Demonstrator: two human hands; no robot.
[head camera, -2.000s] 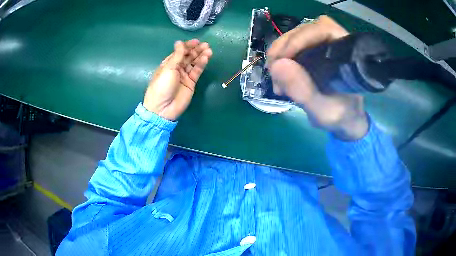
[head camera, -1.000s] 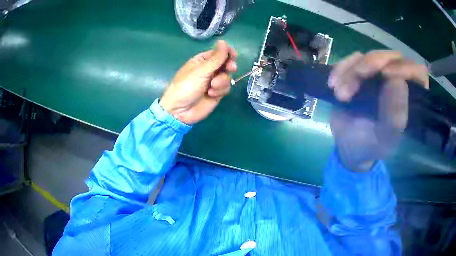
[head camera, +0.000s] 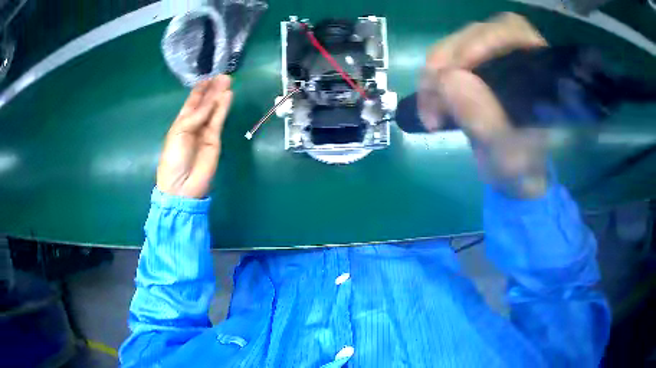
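The white housing (head camera: 287, 57) lies on the green surface with its rounded white end towards me. The black internal module (head camera: 332, 68) sits inside it. A red lead wire (head camera: 331, 59) lies slantwise across the module. A connector lead (head camera: 272, 113) with a small white plug sticks out at the left. My right hand (head camera: 478, 93), blurred, holds the black electric screwdriver (head camera: 529, 86) right of the housing, its front end close to the housing's right edge. My left hand (head camera: 193, 140) is palm up, its fingertips at the screw bag (head camera: 193, 44); I cannot tell whether it holds a screw.
The glossy green surface (head camera: 237, 208) curves across the view. The screwdriver cord (head camera: 626, 164) runs off at the right. A pale strip (head camera: 79, 44) lies along the far edge. My blue smock is at the near edge.
The view has turned, so the housing appears further left. My left hand has moved from beside the connector lead to the screw bag. The screwdriver no longer covers the housing.
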